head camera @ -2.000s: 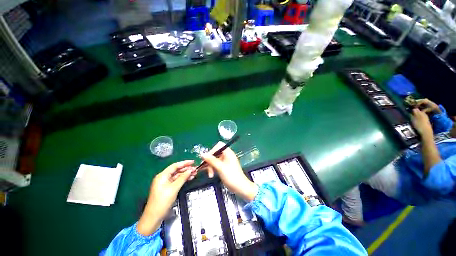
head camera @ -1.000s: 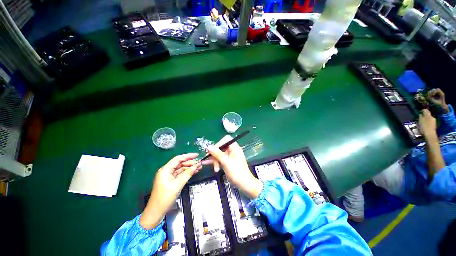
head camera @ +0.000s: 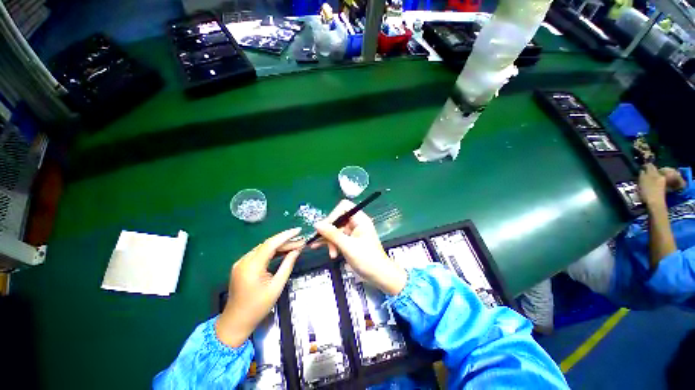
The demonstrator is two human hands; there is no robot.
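Observation:
My right hand [head camera: 354, 242] is shut on dark pen-like tweezers [head camera: 355, 211], their tip at the fingertips of my left hand [head camera: 259, 280]. The left thumb and fingers are pinched together; whether a tiny part is between them cannot be made out. Both hands are above the black tray [head camera: 483, 255], whose slots hold pale phone-sized units [head camera: 313, 324]. Behind the hands lie a loose pile of tiny whitish bits [head camera: 309, 213], a left clear cup [head camera: 249, 206] with greyish-white bits, a right clear cup [head camera: 353, 181] with whiter contents, and a clear strip [head camera: 387, 218].
A white sheet [head camera: 145, 263] lies at left on the green bench mat [head camera: 305, 137]. A plastic-wrapped post [head camera: 476, 84] stands behind. Black trays [head camera: 207, 55] are at the back. At right, a person in a blue smock [head camera: 648, 263] works beside another tray [head camera: 590, 145] and a blue dish [head camera: 629, 119].
My hands stay together, with the left fingers now straighter. The tweezers remain in my right hand. The view has tilted down slightly since the earliest frame. The person at right has moved their hands.

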